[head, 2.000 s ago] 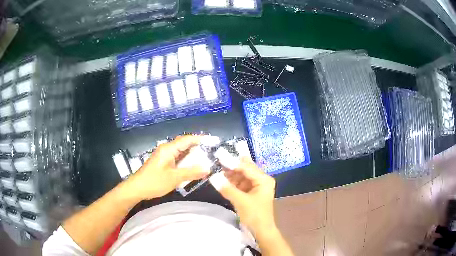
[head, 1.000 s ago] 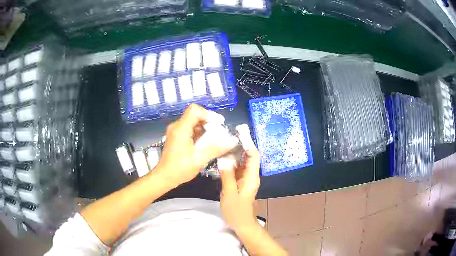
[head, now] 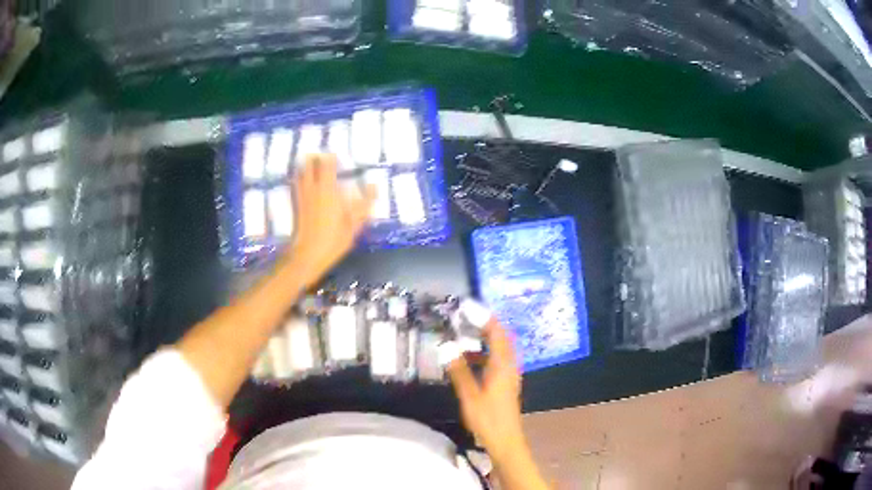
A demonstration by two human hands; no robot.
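Observation:
My left hand [head: 330, 206] is over the blue pocket tray [head: 435, 163], its fingers on or just above the white units [head: 400, 136] standing there in two rows. It is blurred, and I cannot tell whether it grips a unit. A row of white units [head: 342, 335] with dark ends lies on the black mat below that tray. My right hand [head: 483, 359], with white finger cots, is at the right end of this row. Its thumb and finger are close around something small and dark-and-white, too blurred to name. The small-parts tray [head: 531, 287], covered with specks, is just right of it.
Dark slotted strips [head: 492, 177] lie loose behind the small-parts tray, with a small white piece [head: 567, 166] beside them. An empty blister tray stack [head: 674, 249] and more blue-edged trays [head: 784, 297] stand at right. A filled blister tray stack [head: 43, 239] is at far left. A second blue tray [head: 459, 40] is behind.
My left hand has left my right hand and moved up and left to the blue pocket tray. My right hand has moved slightly down. The row of units on the mat is now uncovered.

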